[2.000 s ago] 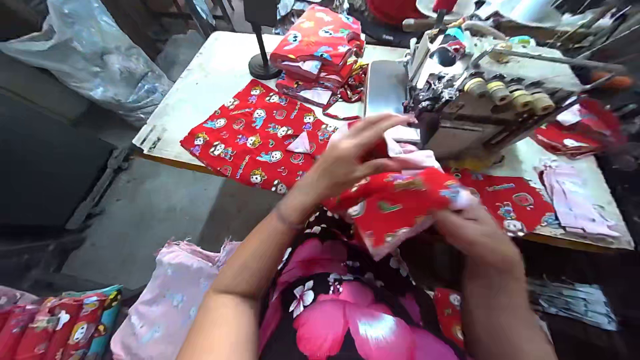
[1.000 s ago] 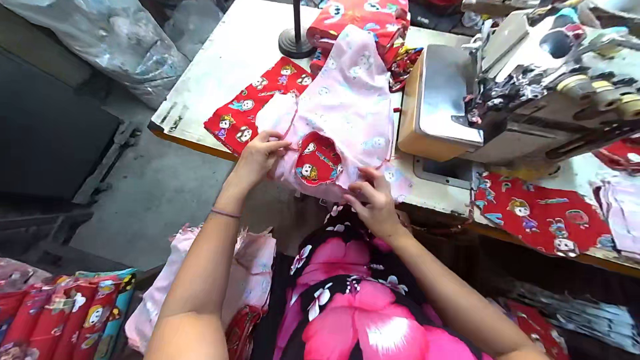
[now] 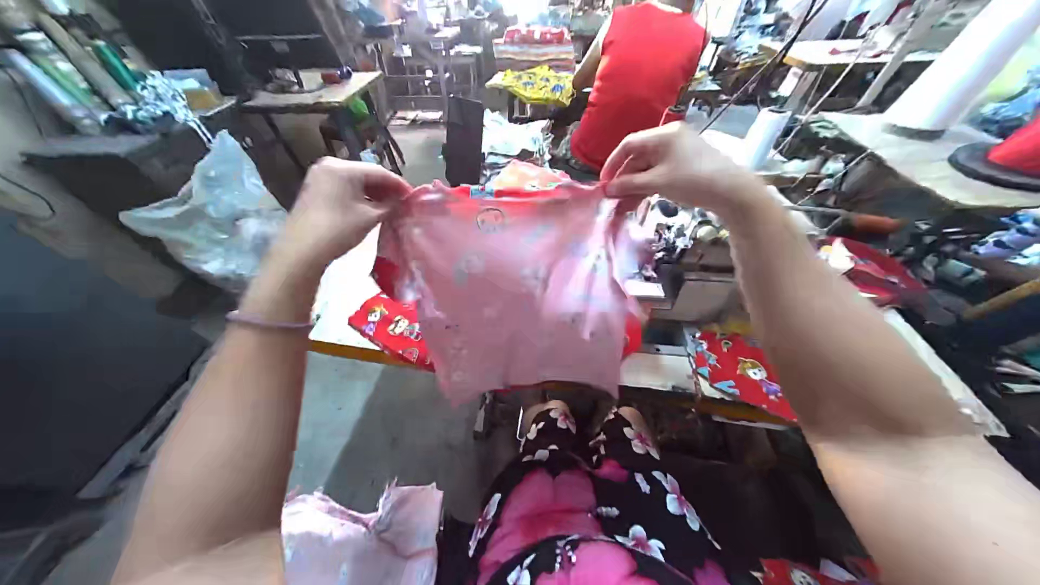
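Note:
A small pink printed garment (image 3: pixel 520 301) hangs stretched between my hands, raised over the front edge of the sewing table. My left hand (image 3: pixel 353 199) pinches its upper left corner, and my right hand (image 3: pixel 666 171) pinches the upper right corner. Red fabric shows along its top edge and behind its sides. Partly hidden by it, a red printed cloth piece (image 3: pixel 394 325) lies on the table at left. The sewing machine (image 3: pixel 699 268) stands just beyond the garment on the right, mostly behind my right hand and forearm. Another red printed piece (image 3: pixel 743 370) lies right of the machine.
Pink fabric pieces (image 3: pixel 366 536) are heaped low at left beside my lap. A clear plastic bag (image 3: pixel 215 215) stands left of the table. Ahead, a person in a red sleeveless top (image 3: pixel 642 77) is near a yellow cloth (image 3: pixel 536 84). A white thread cone (image 3: pixel 764 138) stands at right.
The pink garment, low at the table edge with a red round opening facing up, is now raised and spread wide. Both hands have moved up and apart. The view has tilted up.

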